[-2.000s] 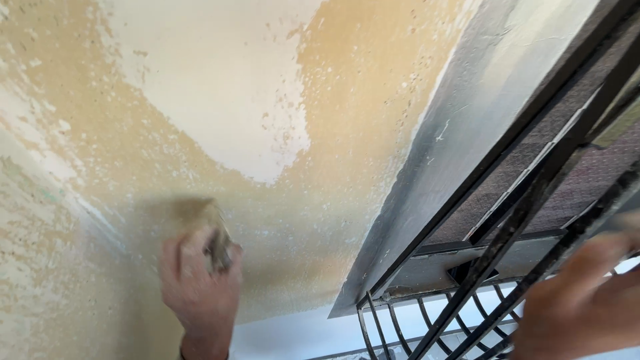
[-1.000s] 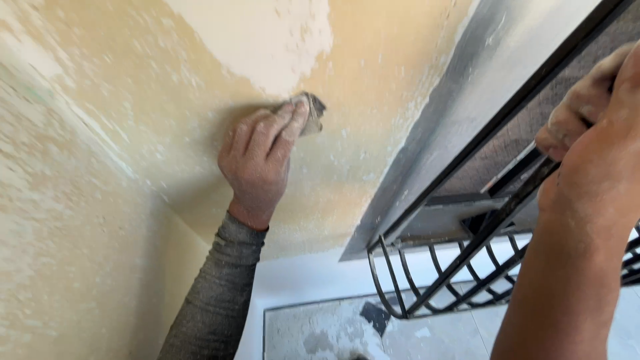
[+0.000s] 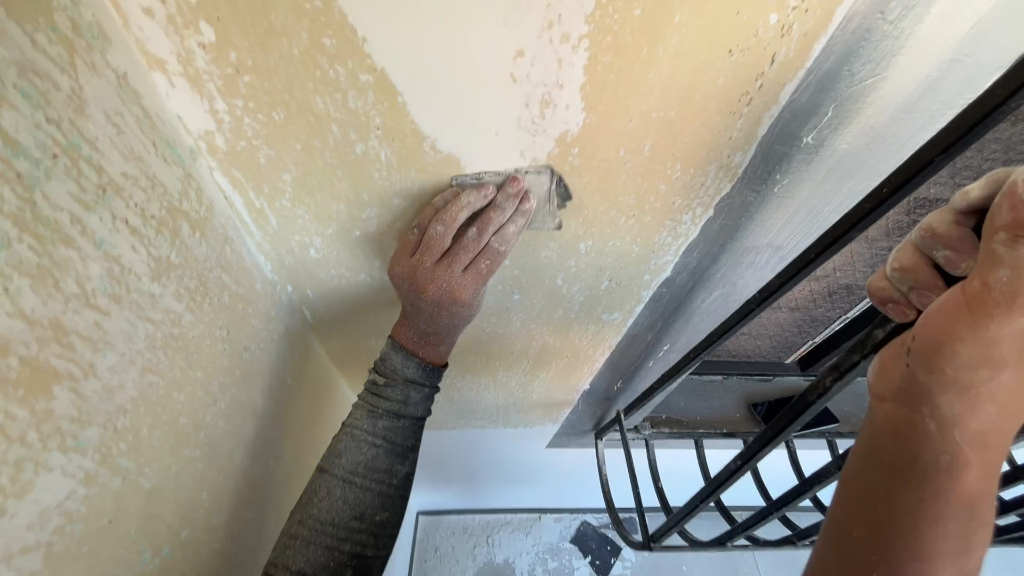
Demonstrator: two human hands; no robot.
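Note:
My left hand (image 3: 456, 248), dusty and in a dark grey sleeve, presses a folded piece of sandpaper (image 3: 548, 196) flat on the patchy yellow and white wall (image 3: 640, 160). The sheet's worn edge sticks out past my fingertips, just below a white filled patch (image 3: 480, 72). At the right edge, my right hand (image 3: 944, 264) is closed around a black metal bar (image 3: 848, 360) of a window grille. Part of that hand is cut off by the frame.
A grey painted border (image 3: 720, 240) runs between the wall and the grille. Curved black bars (image 3: 656, 480) jut out low on the right. A mottled wall (image 3: 120, 320) meets this one on the left. Below, a dark scrap (image 3: 596, 548) lies on the dusty floor.
My left hand has moved up the wall with the sandpaper since the earliest frame. My right hand, blurred near the grille at first, now grips the bar.

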